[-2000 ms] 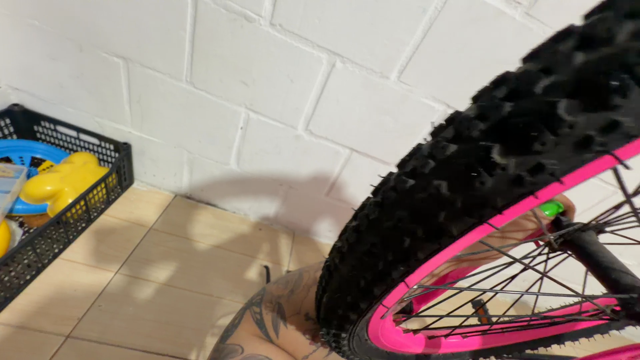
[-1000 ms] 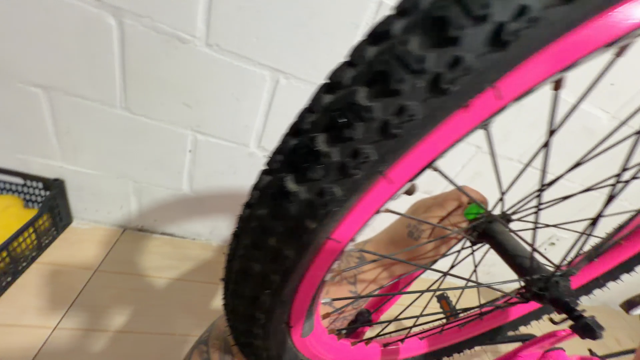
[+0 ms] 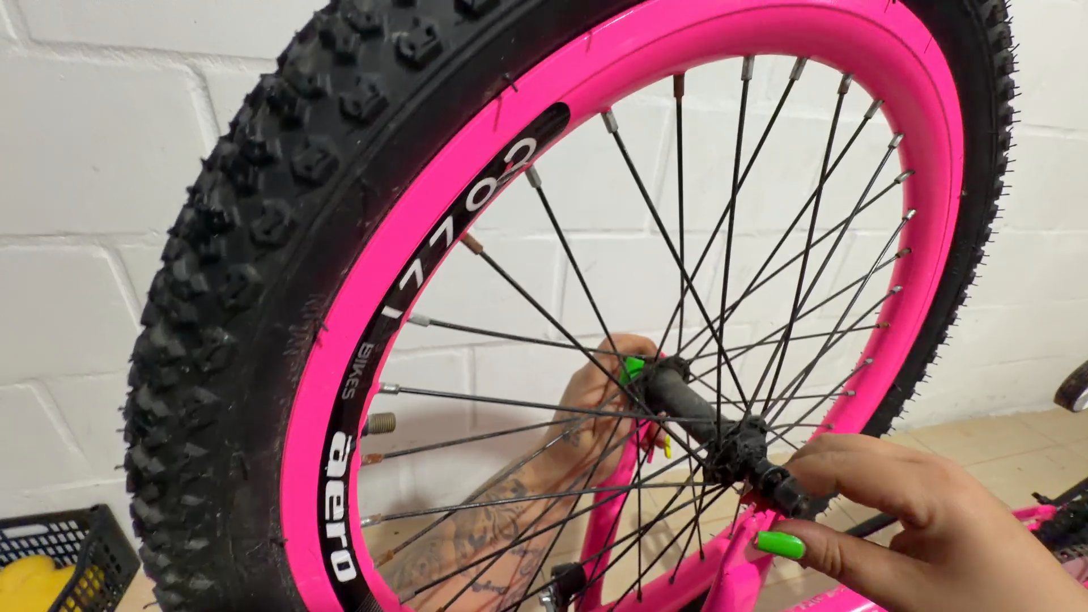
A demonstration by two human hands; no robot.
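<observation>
A bicycle wheel with a pink rim (image 3: 926, 110), black spokes and a knobby black tyre (image 3: 221, 280) fills much of the view. Its black hub (image 3: 684, 408) sits at the pink fork end of the frame (image 3: 739, 561). Behind the spokes, my left hand (image 3: 595, 399) has its fingers at the hub's far end, partly hidden by spokes and hub. On the near side, my right hand (image 3: 901, 518) has its fingers around the axle end (image 3: 786, 493), with the thumb by the pink fork end. A metal valve stem (image 3: 380, 422) sticks out of the rim.
A white block wall (image 3: 76, 153) stands close behind the wheel. At the lower left is a black plastic crate (image 3: 115, 552) with a yellow thing (image 3: 34, 582) inside. Tiled floor (image 3: 952, 433) shows at the right, with more black bicycle parts (image 3: 1067, 527) at the edge.
My right hand has come into view at the near axle end. My left hand remains by the hub's far end. The view has shifted, showing more of the wheel and less of the crate.
</observation>
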